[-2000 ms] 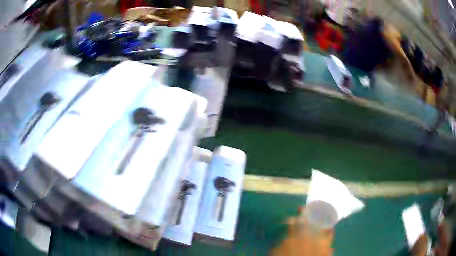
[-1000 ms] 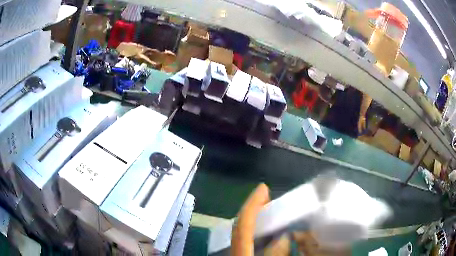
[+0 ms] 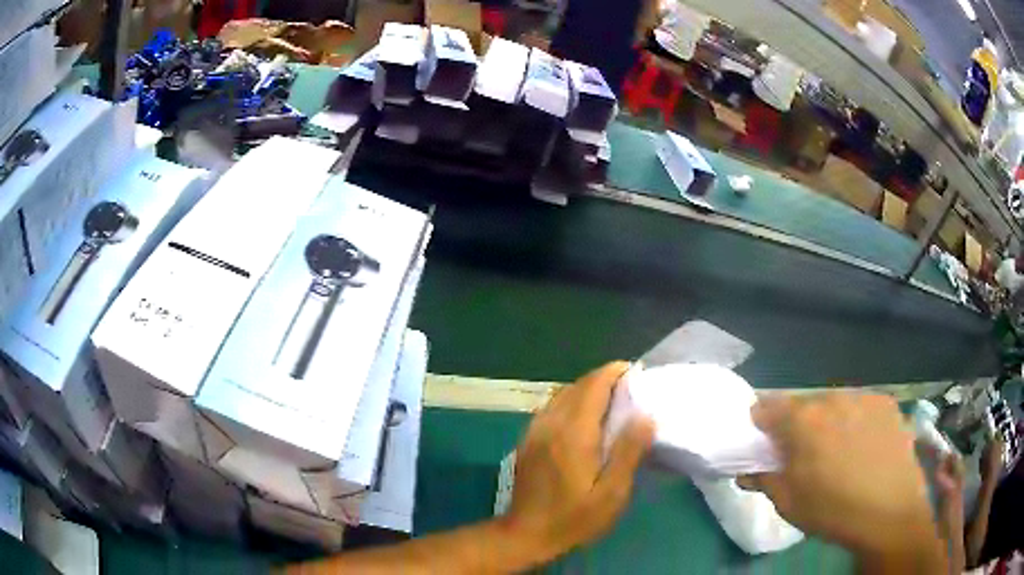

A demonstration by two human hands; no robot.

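A white wrapped device [image 3: 702, 418], a soft crumpled bundle, is between my two hands at the lower centre right. A greyish carton end flap [image 3: 698, 346] stands up behind it. The carton's body is mostly hidden by my left hand. My left hand [image 3: 578, 455] is closed around the carton's end and the bundle's left side. My right hand [image 3: 842, 466], slightly blurred, grips the bundle's right side. A white wrapping piece [image 3: 747, 514] hangs below, over the green bench.
Stacked cartons [image 3: 320, 326] rise close on the left. Open cartons [image 3: 483, 79] stand across the dark green conveyor belt [image 3: 539, 292]. A single carton [image 3: 685, 169] lies on the far bench. Blue and chrome parts [image 3: 202, 79] lie far left. Another person's hand [image 3: 983, 494] shows at lower right.
The blurred white bundle has moved lower and nearer. My right hand has come into clear view on its right side. My left hand has closed around its left side, and the view has tilted down.
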